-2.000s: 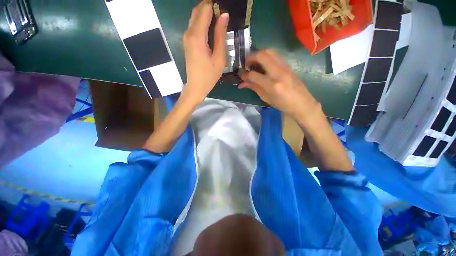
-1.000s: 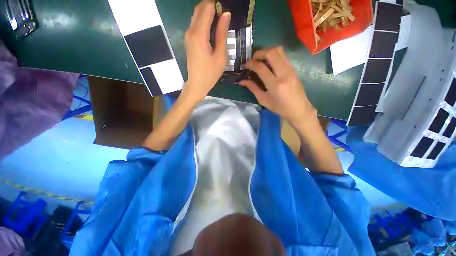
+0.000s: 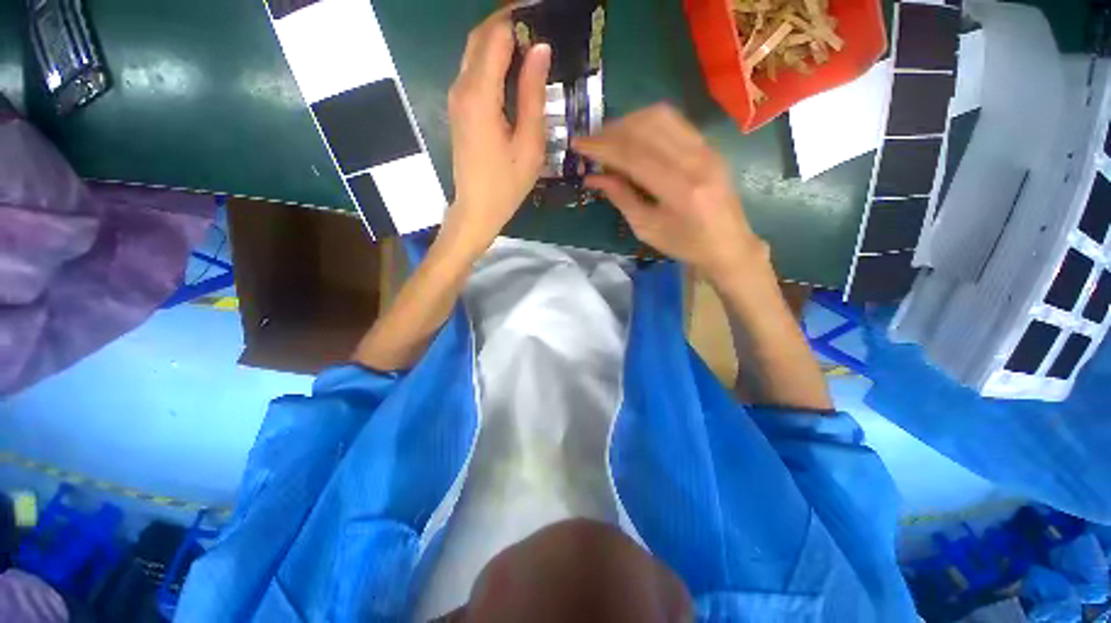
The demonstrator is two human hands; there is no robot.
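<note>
An open phone body (image 3: 590, 104) lies on the dark green mat at the top centre, with a pale silver bay with dark lines. A black flat part with tan edges, probably the battery (image 3: 559, 37), covers its far portion. My left hand (image 3: 497, 116) holds the left side of the phone, thumb along the black part. My right hand (image 3: 664, 170) is at the phone's near right end, fingertips together at its lower edge; it is slightly blurred. Whether the fingertips pinch a small piece cannot be told.
A red-orange bin (image 3: 792, 73) of tan strips stands right of the work, beside white paper (image 3: 841, 122) and a black-celled strip (image 3: 899, 164). White trays (image 3: 1017, 219) stand far right. A black-and-white strip (image 3: 363, 125) and a waiting phone (image 3: 63, 55) lie left. A neighbour's purple sleeve shows left.
My right hand's fingertips have shifted slightly left and closer together at the phone's near end. The left hand stays on the phone. The view has shifted slightly.
</note>
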